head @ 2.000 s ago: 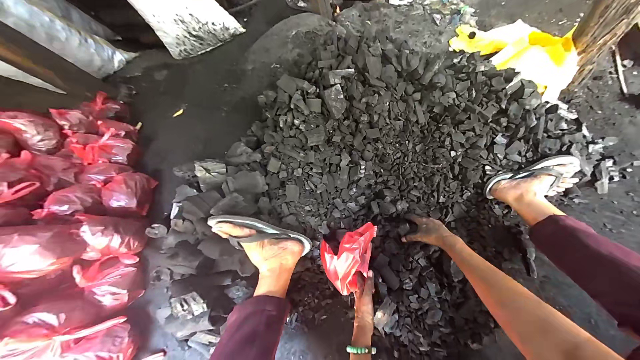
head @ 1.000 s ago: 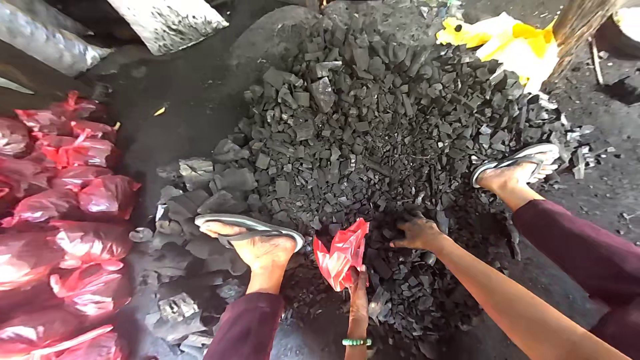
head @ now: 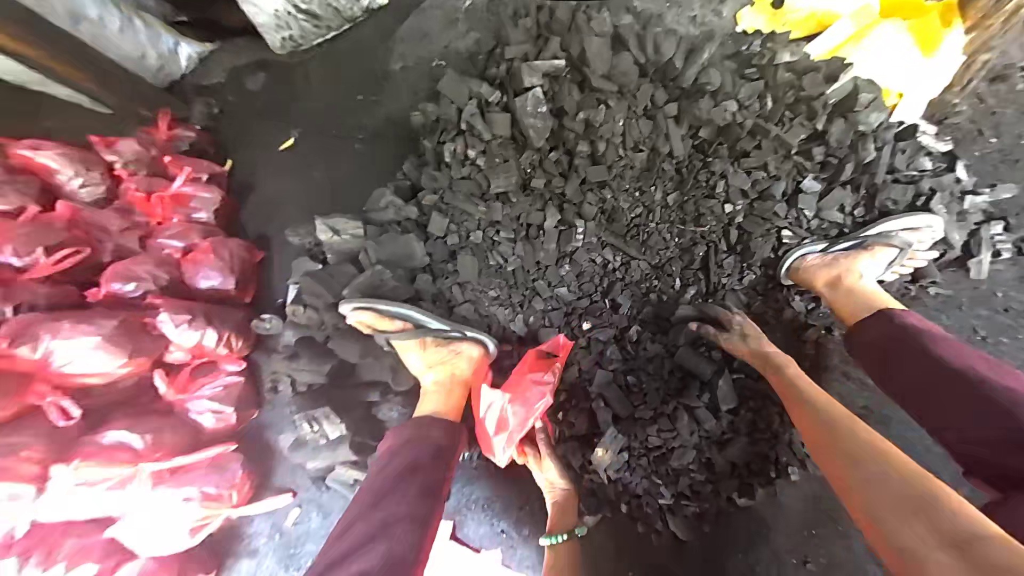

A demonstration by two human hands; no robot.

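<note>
My left hand (head: 546,462), with a green bead bracelet at the wrist, holds a red plastic bag (head: 520,398) by its near side, close to my left foot. What the bag contains is hidden. To the right, my right hand (head: 738,334) rests on the charcoal heap (head: 596,188), its fingers curled at dark lumps of charcoal (head: 696,362). Whether the fingers grip a lump is hard to tell, as they are blackened and partly hidden.
Filled, tied red plastic bags (head: 88,344) lie crowded at the left. My sandalled feet (head: 436,352) stand on either side of the near part of the heap. A yellow plastic sheet or sack (head: 896,44) lies at the upper right, and a pale slab (head: 308,20) at the top left.
My left hand still holds the red bag, whose shape has shifted a little. My right hand stays low on the heap, its fingers at the charcoal.
</note>
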